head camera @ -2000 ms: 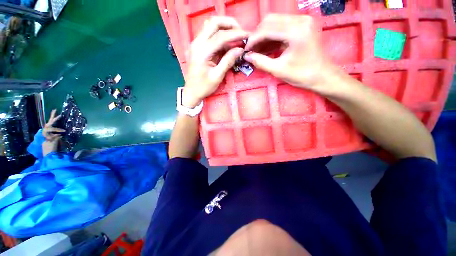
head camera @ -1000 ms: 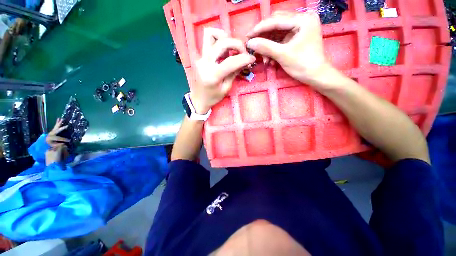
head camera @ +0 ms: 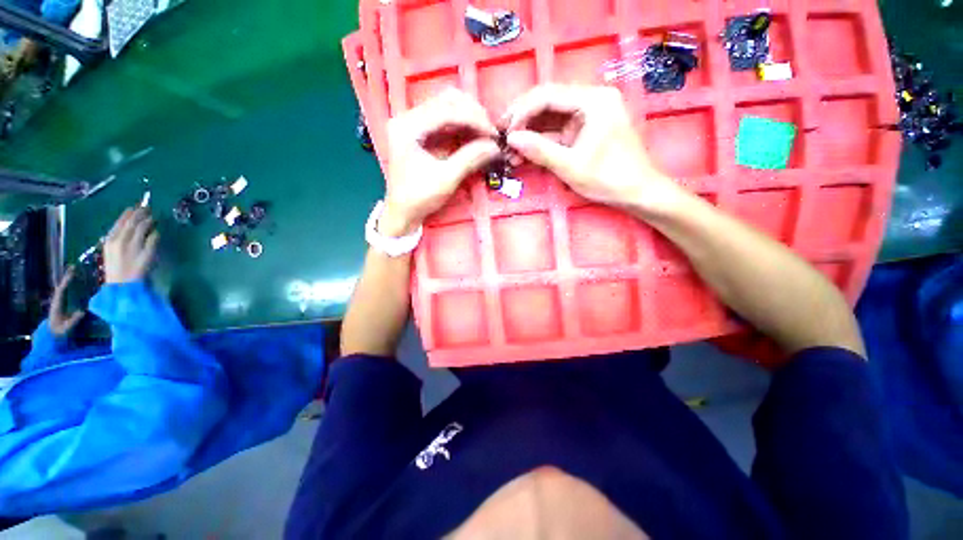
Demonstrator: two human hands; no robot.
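Observation:
A small dark wired component (head camera: 495,179) with a yellow spot and a white tag (head camera: 511,188) hangs between my two hands, over the red compartment tray (head camera: 517,353). My left hand (head camera: 438,153), with a white watch band at the wrist, pinches its upper part. My right hand (head camera: 576,137) pinches the same spot from the other side, fingertips meeting. The fingers hide most of the part held.
Dark clusters with leads (head camera: 668,65) lie in the tray's far pockets, with a green pad (head camera: 765,142) at right. Loose parts (head camera: 234,216) lie on the green bench at left, a black heap (head camera: 924,105) at right. A blue-sleeved person (head camera: 137,359) works at left.
The view has shifted, showing more of the tray's far side and right edge. My hands have come closer together at the component. The neighbour's hands have moved apart, and the black sheet there is gone from sight.

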